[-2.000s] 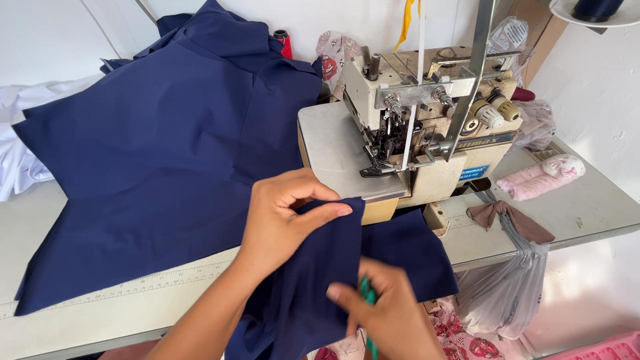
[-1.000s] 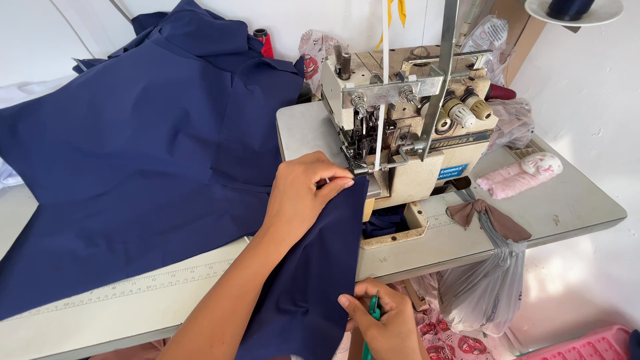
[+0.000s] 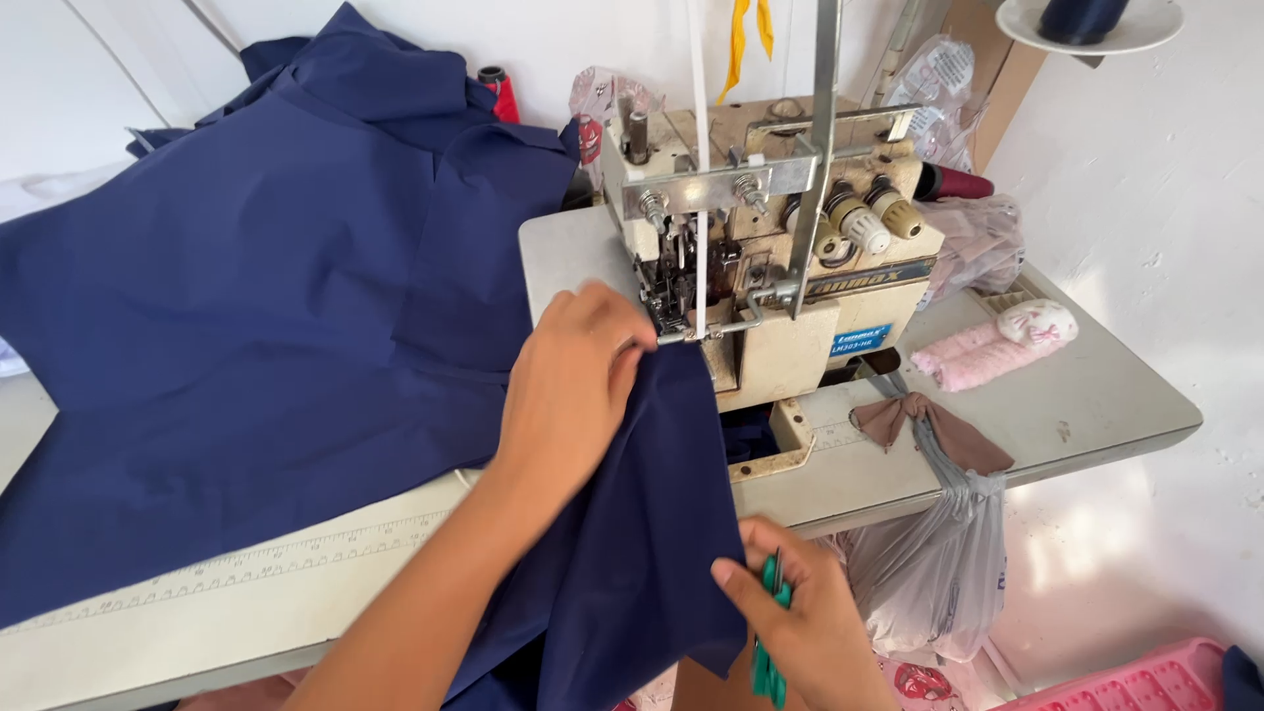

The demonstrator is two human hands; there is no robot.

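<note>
My left hand (image 3: 573,380) grips the top edge of a navy fabric piece (image 3: 642,533) right at the needle and presser-foot area of an overlock sewing machine (image 3: 780,247). The fabric hangs down over the table's front edge. Lower right, my right hand (image 3: 800,612) pinches the fabric's right edge between thumb and finger, and green-handled thread snips (image 3: 772,632) lie in its palm. A white tape (image 3: 701,197) runs down vertically to the presser foot. Another large navy fabric piece (image 3: 247,296) is spread over the table at left.
A ruler strip (image 3: 296,558) lies along the sewing table's front (image 3: 395,602). Right of the machine are a pink plush item (image 3: 987,351) and a grey plastic bag (image 3: 928,563) tied with brown cloth. A pink tray (image 3: 1145,681) is at lower right, a thread cone (image 3: 1081,15) at upper right.
My left hand has brought the fabric's top edge up to the presser foot. My right hand has gone from in front of the fabric to its right edge, still holding the snips.
</note>
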